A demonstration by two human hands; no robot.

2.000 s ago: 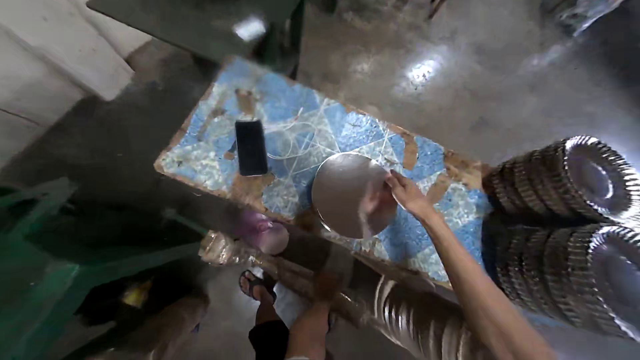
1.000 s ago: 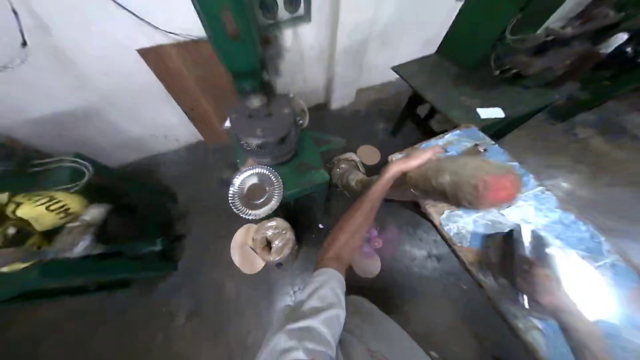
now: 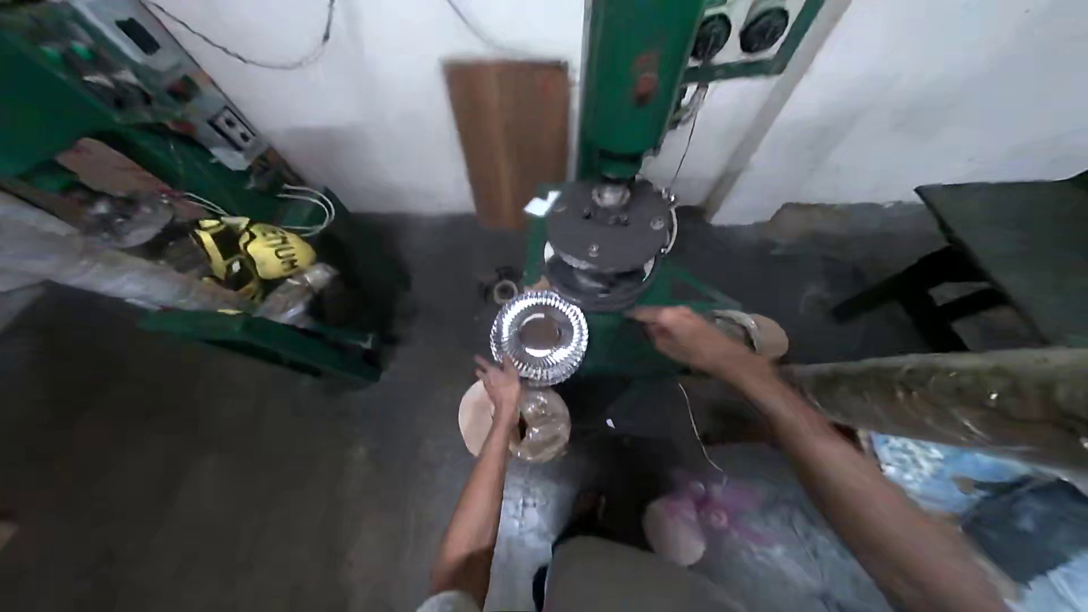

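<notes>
My left hand [image 3: 501,387] touches the lower rim of a silver fluted plate [image 3: 520,325], its fingers apart; whether it grips the rim cannot be told. Right of the plate, my right hand [image 3: 680,334] is blurred beside the round dark die [image 3: 605,225] of a green press [image 3: 629,93]. What its fingers hold, if anything, does not show. Below the plate are a pale round disc [image 3: 474,418] and a roll wrapped in clear plastic [image 3: 548,429].
A long plastic-wrapped roll [image 3: 952,395] juts in from the right, above a blue patterned tabletop [image 3: 918,459]. A dark table [image 3: 1011,246] stands at the right. Another green machine [image 3: 255,340] with yellow bundles [image 3: 276,251] is at the left. A brown board [image 3: 510,136] leans on the wall.
The view has swung from the blue tabletop to the press. My left hand has come to the fluted plate, which no hand touched one second ago.
</notes>
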